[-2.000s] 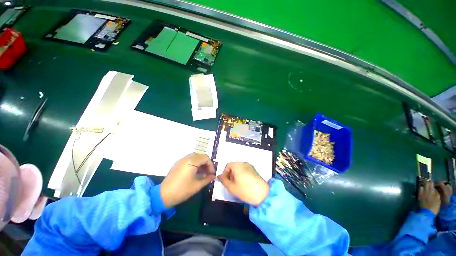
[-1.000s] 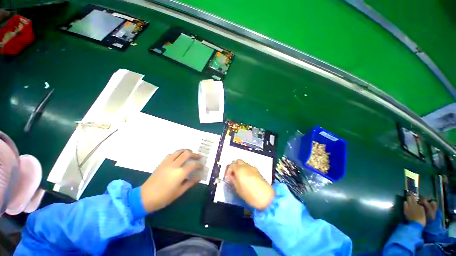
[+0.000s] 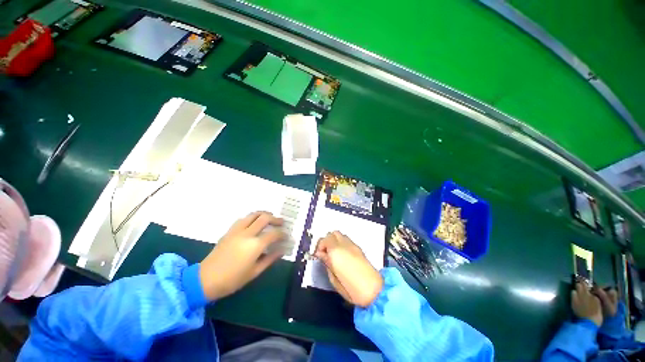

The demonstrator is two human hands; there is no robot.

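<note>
An open tablet unit (image 3: pixel 318 300) lies in front of me, its circuit board (image 3: pixel 351 195) at the far end and a white panel below it. My right hand (image 3: pixel 346 267) is over the panel, fingertips pinched together at its left edge; whether a tiny piece is between them is too small to tell. My left hand (image 3: pixel 244 256) rests on the white adhesive sheet (image 3: pixel 233 189), fingers slightly apart near the grey strips at its right edge. A folded white paper (image 3: pixel 300 145) lies above the tablet.
A blue bin (image 3: pixel 479 225) of tan bits and a pile of small dark parts (image 3: pixel 412 251) lie right. Long white strips (image 3: pixel 159 152), tweezers (image 3: pixel 59 153), a pink fan (image 3: pixel 28 247) and a red bin (image 3: pixel 27 48) are left. Other tablets (image 3: pixel 279 76) lie behind. Another person's hands (image 3: pixel 593 300) work far right.
My left hand has moved away from my right hand, left onto the sheet. My right hand has stayed over the panel and shifted slightly. The view has shifted, and another tablet shows at the upper left.
</note>
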